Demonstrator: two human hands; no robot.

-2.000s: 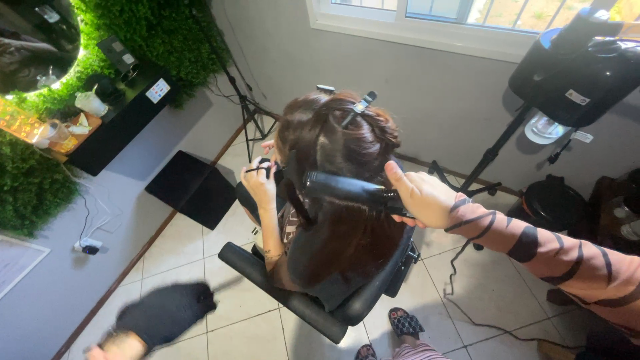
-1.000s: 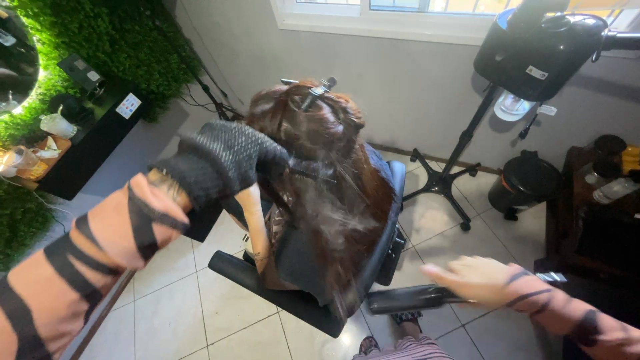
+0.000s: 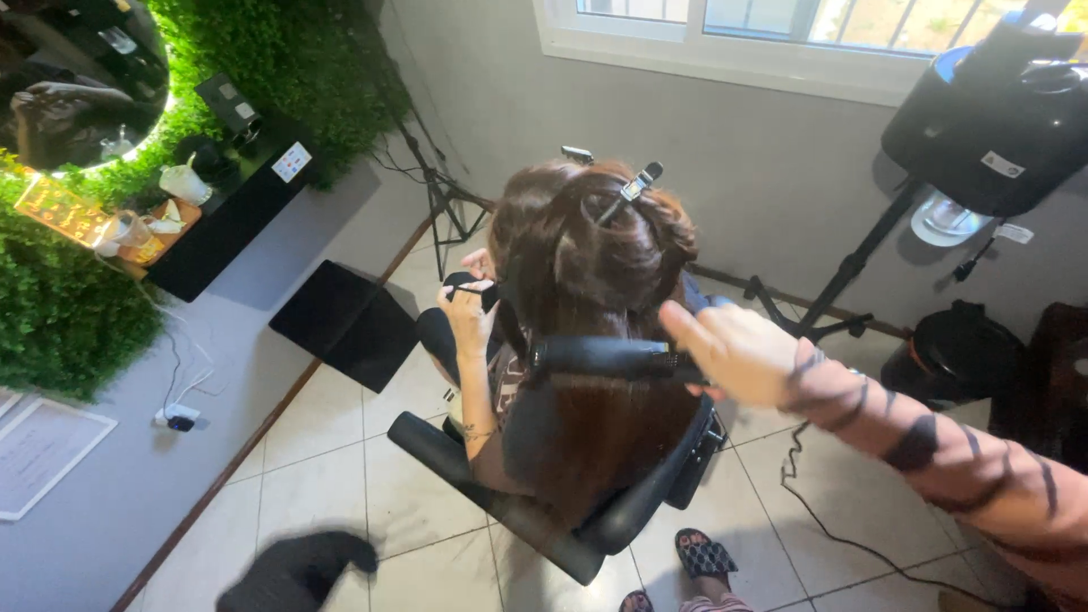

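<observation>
My right hand [image 3: 739,353] grips a black hair straightener [image 3: 608,355], whose plates lie across the long brown hair [image 3: 586,433] of a seated person, behind the head. Part of the tool's handle is hidden by my fingers. My left hand, in a black glove [image 3: 297,569], is at the bottom edge, blurred, apart from the hair; whether it holds anything cannot be told. Upper sections of hair are pinned up with a metal clip [image 3: 633,187] and a second clip [image 3: 577,155]. The seated person's own hand [image 3: 467,310] is raised in front, near a dark object.
The person sits in a black salon chair [image 3: 501,501]. A black hair steamer [image 3: 977,127] on a stand and a lidded bin [image 3: 956,348] stand at right. A power cord [image 3: 816,510] crosses the tiled floor. At left are a black shelf [image 3: 234,217], a tripod [image 3: 442,204] and a round mirror [image 3: 76,76].
My right hand has brought the straightener from beside the chair, lower right, back up onto the hair. My gloved left hand has moved from the hair down to the lower left.
</observation>
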